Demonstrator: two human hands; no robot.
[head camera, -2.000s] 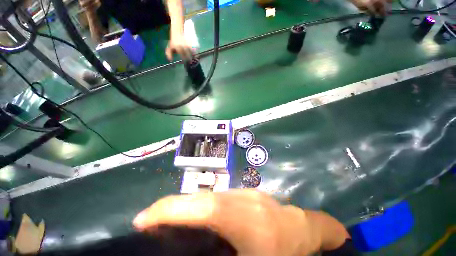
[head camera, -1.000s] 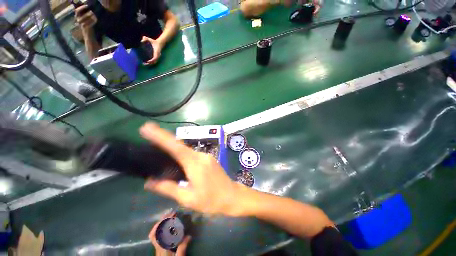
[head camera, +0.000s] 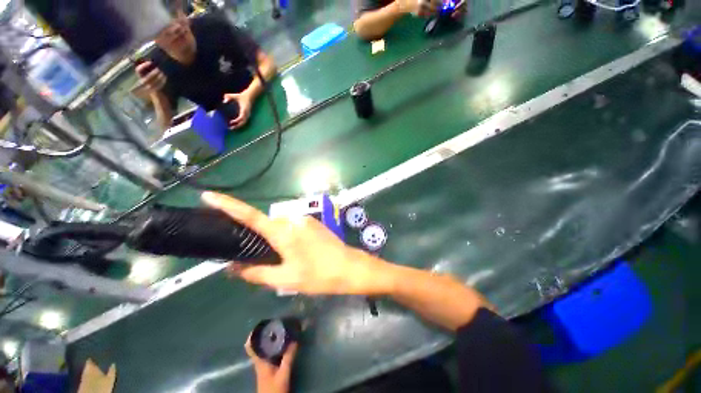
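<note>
My right hand (head camera: 300, 257) reaches across from the right, its fingers around the thick black barrel of the electric screwdriver (head camera: 201, 233). The screwdriver's tip is hidden behind the hand. My left hand (head camera: 272, 374), at the bottom, holds a black cylindrical unit (head camera: 270, 340) upright, its dark round end with a grey centre facing up. The white and blue screw feeder (head camera: 330, 215) is mostly hidden behind my right hand. Two black-rimmed round parts with white faces (head camera: 373, 236) lie beside it.
A pale edge rail (head camera: 438, 153) separates my bench from a green conveyor, where black units (head camera: 361, 100) stand. Across it, a person in black holds a dark object beside another feeder (head camera: 196, 134). A blue stool (head camera: 603, 311) is at lower right. Cables hang at upper left.
My right hand came from the bottom of the view onto the screwdriver. My left hand came into view with the unit. The units on the conveyor have shifted left in view.
</note>
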